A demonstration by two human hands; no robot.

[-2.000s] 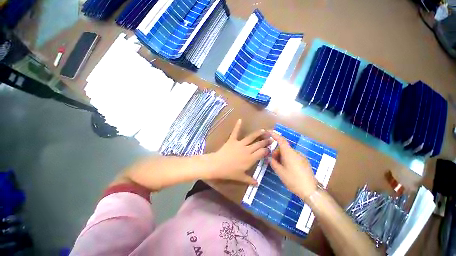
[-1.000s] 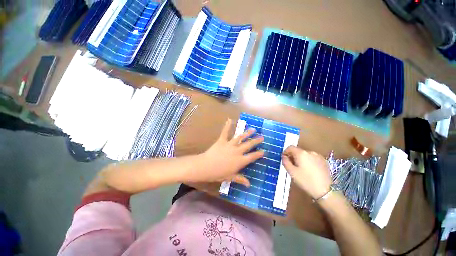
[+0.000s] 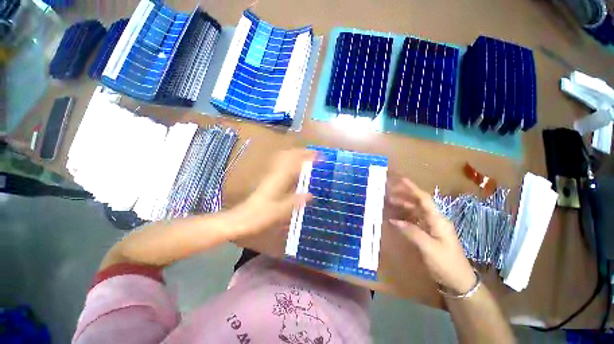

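A blue solar cell assembly (image 3: 338,208) lies flat on the brown tabletop in front of me, with a white strip along its left edge and another along its right edge. My left hand (image 3: 273,191) is blurred at the assembly's left edge, fingers apart, with its fingertips over the left white strip; whether they touch it is unclear. My right hand (image 3: 427,225) is just right of the assembly, off its edge, with fingers spread and nothing in it.
White strips (image 3: 128,158) and a ribbon bundle (image 3: 202,168) lie left. Curved assemblies (image 3: 266,67) and dark cell stacks (image 3: 424,82) stand behind. Loose ribbons (image 3: 479,225), amber tape (image 3: 479,176), more white strips (image 3: 530,232) and a dark block (image 3: 564,161) lie right.
My left hand has drawn back left from the middle of the assembly. My right hand has let go of the right white strip area and opened. The view has shifted.
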